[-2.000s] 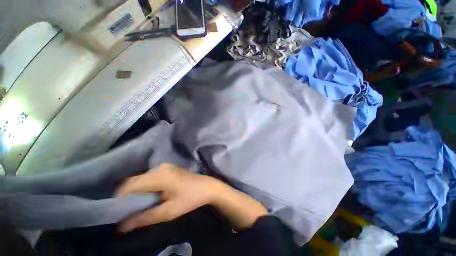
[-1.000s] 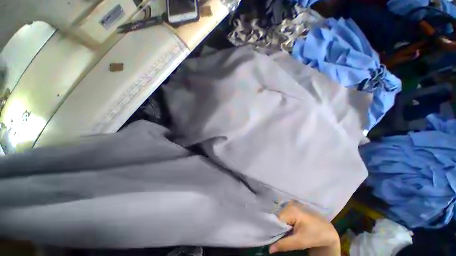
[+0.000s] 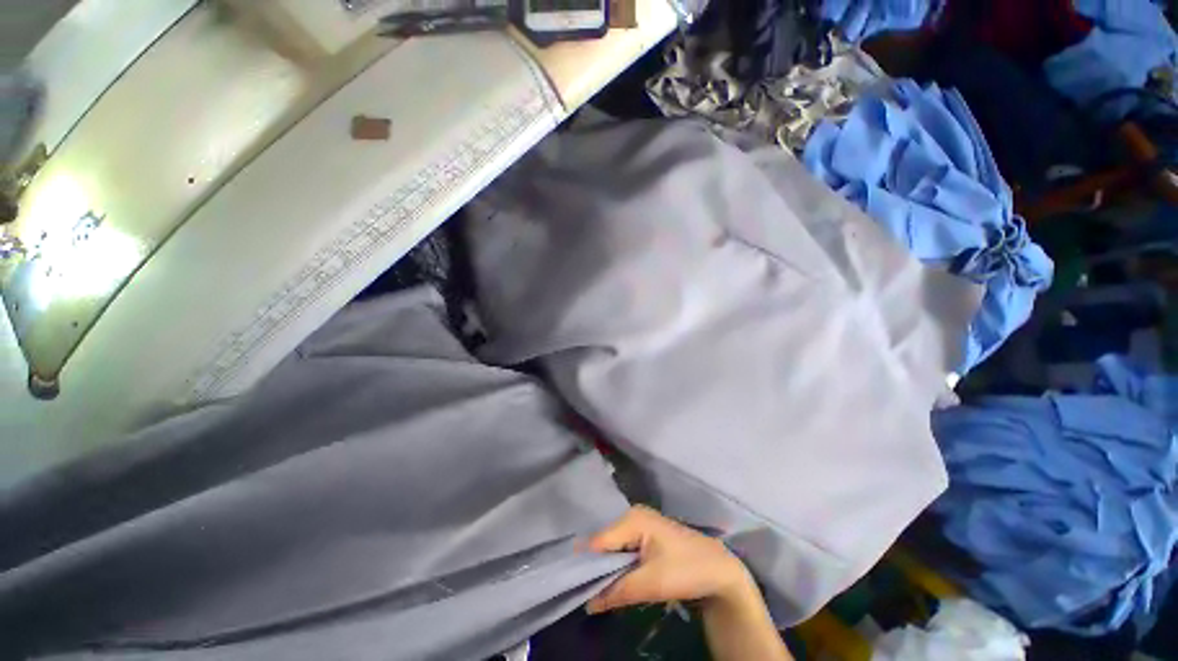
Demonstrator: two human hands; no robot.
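A long grey fabric piece (image 3: 349,478) stretches from the left edge across the bottom and covers the table's near part. My right hand (image 3: 672,562), bare, enters from the bottom and pinches the piece's right end between thumb and fingers. A large grey heap (image 3: 775,375) lies just beyond and to the right of that hand. My left hand is not in view. The cream machine bed (image 3: 129,168) is at the upper left, with the brightly lit needle area at the left edge.
A small brown tab (image 3: 371,128) lies on the white table with a printed ruler edge. A smartphone (image 3: 558,16) and a dark tool (image 3: 446,18) are at the top. Patterned cloth (image 3: 736,93) and light-blue bundles (image 3: 1059,491) lie beyond the heap, with a white bag-like item (image 3: 956,635) at lower right.
My right hand first went right, drawing out the grey piece, and has since shifted somewhat back left, still holding its edge. The piece now lies spread wider. The view has shifted slightly.
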